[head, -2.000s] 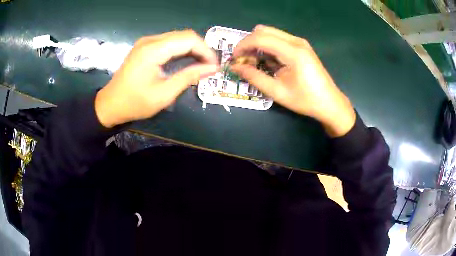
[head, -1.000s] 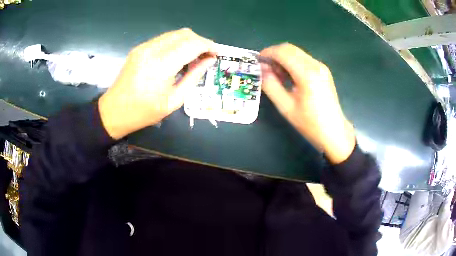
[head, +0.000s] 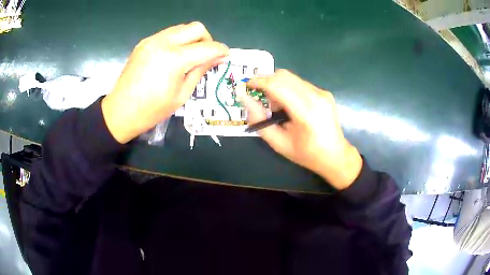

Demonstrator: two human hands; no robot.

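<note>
The white socket housing (head: 258,56) lies open on the dark green bench. My left hand (head: 166,75) holds its upper left edge. My right hand (head: 301,118) is over its right side, with a black stick tool (head: 267,122) held in it and the fingertips at the blue wire (head: 245,80). The green wire (head: 219,88) curves down the housing middle. The circuit board (head: 259,95) is partly hidden by my right fingers. A brass contact strip (head: 225,123) lies along the lower edge. White wires (head: 192,140) hang out below the lower left corner.
A crinkled plastic bag (head: 70,91) with a white end lies left of my left hand. Gold-coloured pieces (head: 9,15) are at the top left corner. The bench's near edge (head: 215,184) runs below the housing. A pale rail (head: 456,16) is at the upper right.
My right hand has moved from the housing's right edge onto the board area, and the black tool now shows in it. The housing has shifted slightly left, and the green wire is now clearly visible.
</note>
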